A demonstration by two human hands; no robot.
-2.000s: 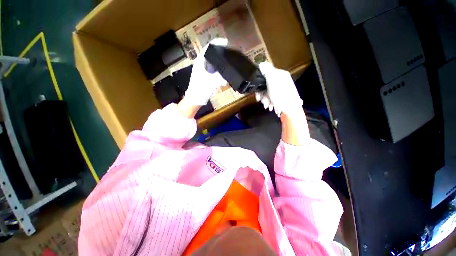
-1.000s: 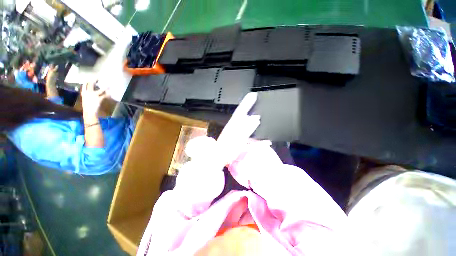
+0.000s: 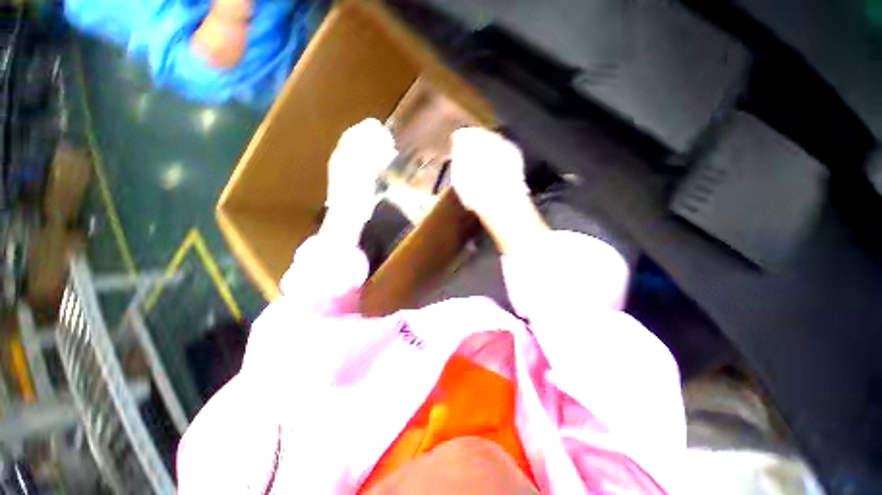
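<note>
The picture is blurred. The brown carton (image 3: 324,111) stands open in front of me, with printed newspaper (image 3: 430,116) at its bottom and a dark enclosure (image 3: 385,230) low in it. My left hand (image 3: 363,160), in a white glove, is over the carton's middle. My right hand (image 3: 488,169), also gloved, is over its right side near the bench. The fingers of both hands are bent. A narrow dark edge shows beside my right fingers; whether either hand holds anything cannot be made out.
The black bench (image 3: 658,232) runs along the right, with grey-black enclosures (image 3: 754,193) in overlapping rows. A person in blue (image 3: 261,48) is beyond the carton at the upper left. A white metal rack (image 3: 106,358) stands at the lower left on the green floor.
My view has turned from the bench back to the carton. My hands, earlier together at an enclosure on the bench, are now apart over the carton.
</note>
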